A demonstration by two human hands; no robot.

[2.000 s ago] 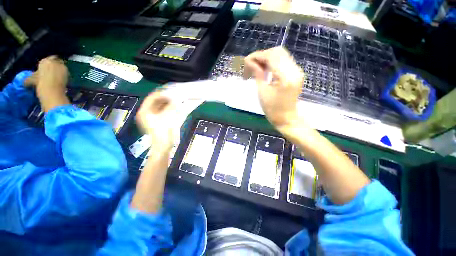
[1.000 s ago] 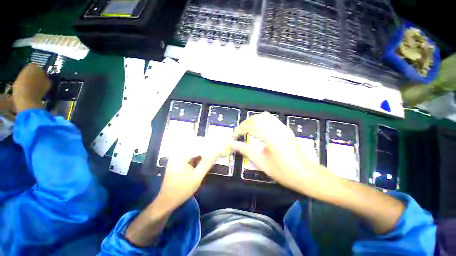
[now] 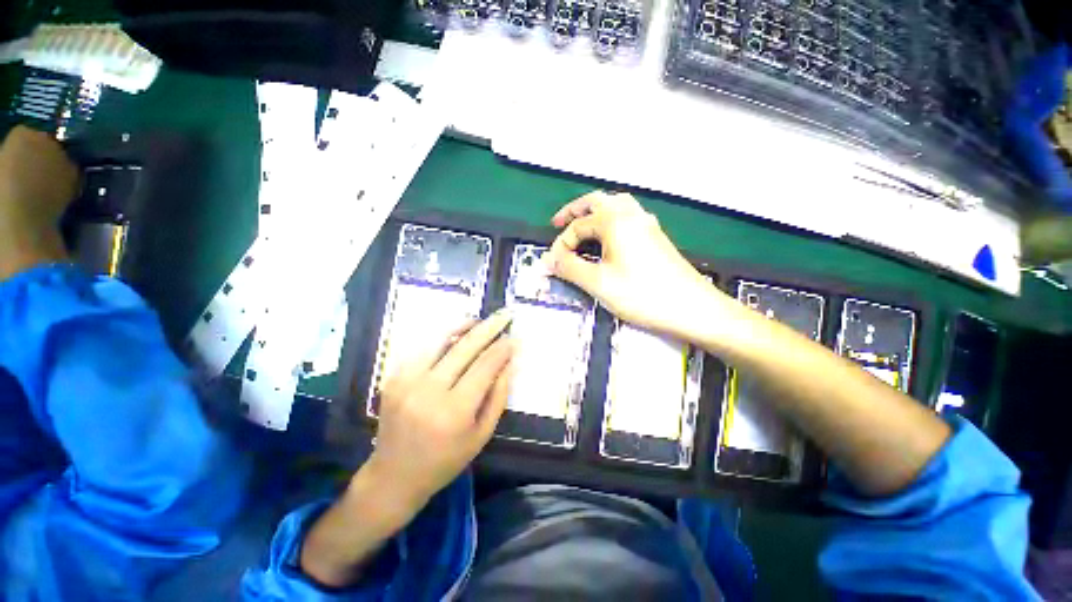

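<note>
Several open phones lie in a black foam tray in front of me. They have dark tops and large pale middles. My right hand is over the upper end of the second phone from the left, thumb and fingertips close together on its dark top. Any piece between them is too small to make out. My left hand lies palm down between the first phone and the second, fingers extended to the second phone's left edge, with nothing visible in it.
White strips with dark marks lie left of the tray. Behind are a white sheet with tweezers and a blue pick, and blister trays. A glossy black phone is right. Another person's blue sleeve is left.
The white strips left my hands between the first two frames and lie on the mat. My hands have since moved apart, the right to the second phone's top. The view has shifted.
</note>
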